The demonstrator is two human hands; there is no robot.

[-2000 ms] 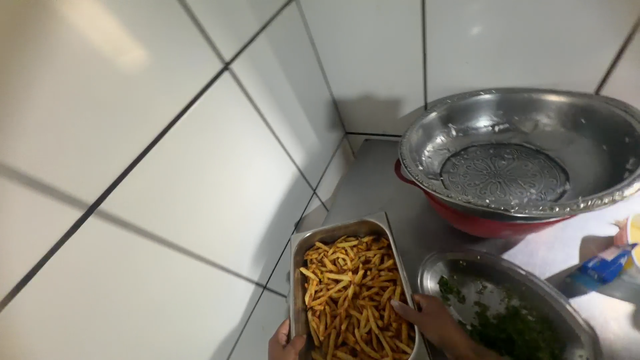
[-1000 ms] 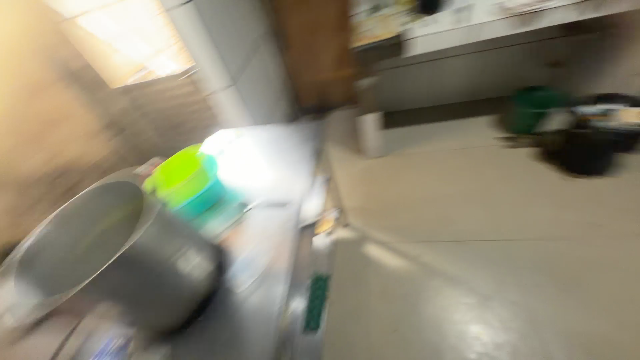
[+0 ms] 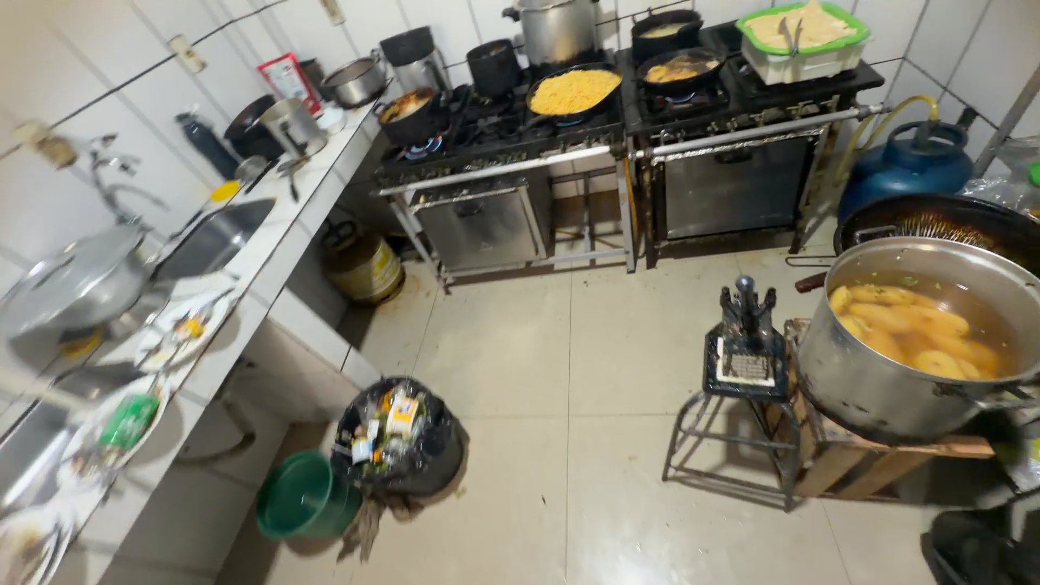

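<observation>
Neither my left hand nor my right hand is in view. Across the floor, a wide pan of yellow food (image 3: 574, 91) sits on a black gas stove, with a dark pot (image 3: 409, 116) over a lit burner at its left. On the second stove, a frying pan with browned food (image 3: 681, 70) is also over a flame. A white tub with a green rim (image 3: 804, 61) stands beside it, with tongs on its pale contents. At the right, a large aluminium pot (image 3: 886, 390) holds peeled potatoes in liquid on a wooden crate (image 3: 877, 467).
A tiled counter with sinks (image 3: 215, 236) and used plates (image 3: 114, 431) runs along the left. On the floor below are a bin with a black bag (image 3: 398, 439) and a green bucket (image 3: 307, 497). A metal stand with a potato cutter (image 3: 746, 349) and a blue gas cylinder (image 3: 910, 171) are at the right.
The view has swung widely from the tiled corner to the stoves. My hands, at a metal tray of fries two seconds ago, are out of view; the tray is also out of view.
</observation>
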